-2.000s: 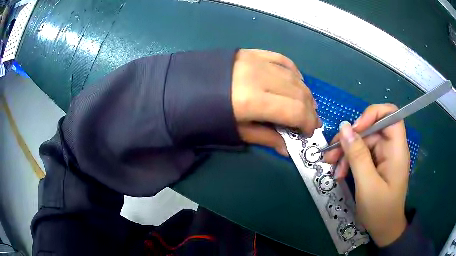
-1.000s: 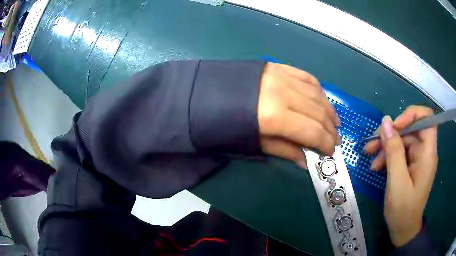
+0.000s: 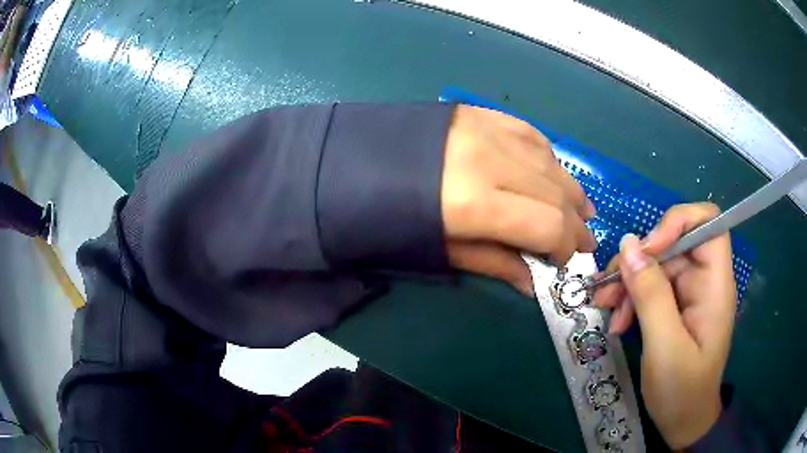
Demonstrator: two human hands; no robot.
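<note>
My left hand [image 3: 513,195] holds the upper end of a silver fixture strip [image 3: 566,354]; its fingers hide that end. Several round units sit in a row in the strip. My right hand [image 3: 677,310] holds grey metal tweezers [image 3: 726,217] like a pen. Their tip is at the edge of the uppermost visible round unit [image 3: 573,292], which has a pale centre. I cannot tell whether the tip holds a small part. The blue carrier sheet [image 3: 619,208] with rows of tiny pale dots lies behind and under both hands.
The work lies on a glossy dark green surface [image 3: 416,341]. A long pale rail [image 3: 619,57] curves along its far side. A white object [image 3: 283,364] shows at the near edge. At the far left, part of a dark shoe or foot [image 3: 25,212] is over the pale floor.
Since one second ago, the tweezers and my right hand have moved left from over the blue sheet to the uppermost visible round unit. My left hand and the strip have shifted slightly left in view.
</note>
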